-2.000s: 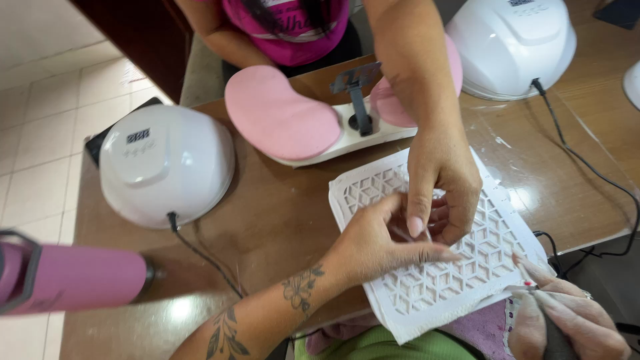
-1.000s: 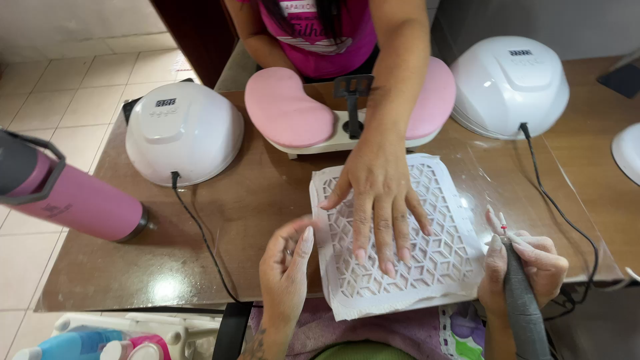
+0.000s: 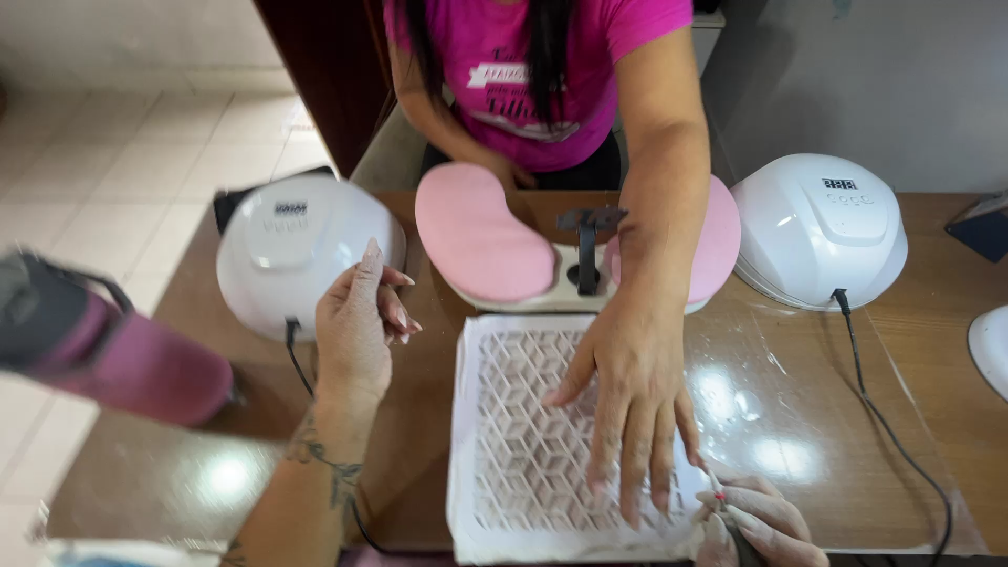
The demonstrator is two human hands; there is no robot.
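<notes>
My left hand (image 3: 358,319) is raised in front of the left white nail lamp (image 3: 299,244), fingers loosely curled with nothing in them. At the lower right, my right hand (image 3: 756,516) grips a grey electric nail drill (image 3: 740,539) with a red band near its tip. The drill's tip is close to the fingertips of the client's hand (image 3: 638,394); whether they touch cannot be told. That hand is spread palm down over a white dust collector with a geometric lattice grille (image 3: 520,441). White dust coats my fingers.
A person in a pink shirt (image 3: 543,87) sits opposite. Pink arm rests (image 3: 484,232) with a black phone holder (image 3: 587,252) stand behind the grille. Another white nail lamp (image 3: 823,228) with a black cord is at the right. A pink bottle (image 3: 150,362) is at the left.
My left hand held the client's fingers two seconds ago, then let go; it has since moved forward to the left lamp. The client's hand has opened out flat over the grille.
</notes>
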